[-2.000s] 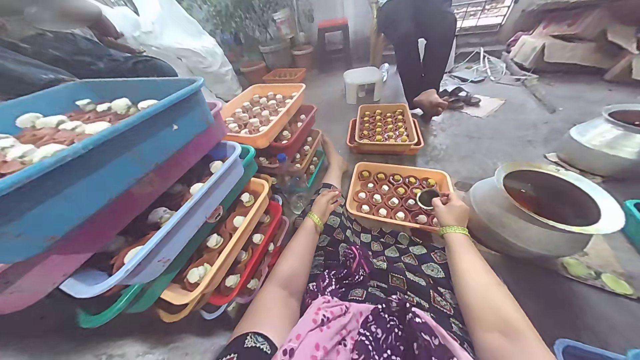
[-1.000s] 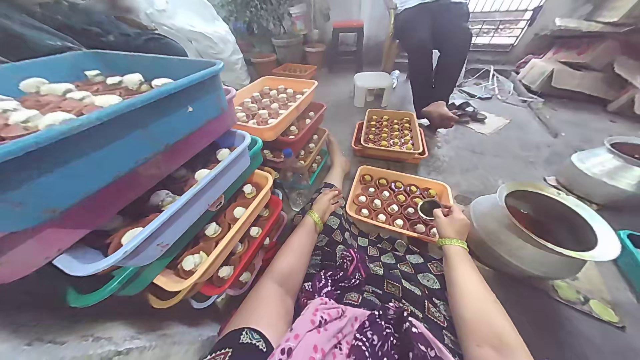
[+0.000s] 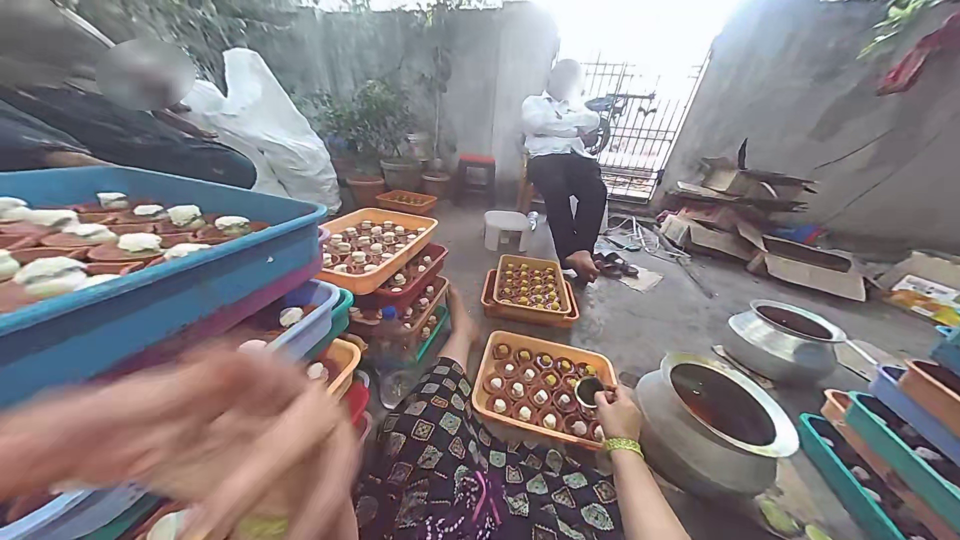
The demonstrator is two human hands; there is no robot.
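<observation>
My right hand (image 3: 619,414) holds a small dark-filled cup (image 3: 589,391) over the right side of an orange plastic tray (image 3: 491,420). Rows of small brown cups stand in that tray, some topped with white pieces and some with yellow. Close to the camera, my left hand (image 3: 247,435) is raised at the lower left, blurred, in front of stacked trays; whether it holds anything is unclear. A wide-mouthed metal pot (image 3: 675,450) of dark liquid stands right of my right hand. The blue tray (image 3: 187,277) tops the near left stack, with white-topped brown cups inside.
Another tray stack (image 3: 367,281) stands beyond my leg. Two more orange trays (image 3: 525,262) lie ahead. A second metal pot (image 3: 784,360) and colored trays (image 3: 900,465) are at right. A person (image 3: 566,142) sits by the gate; another person is at upper left. Cardboard (image 3: 817,274) lies along the wall.
My left hand has left the lap area beside the tray and come up close to the camera at lower left. My right hand stays at the tray with the cup. The view has tilted up.
</observation>
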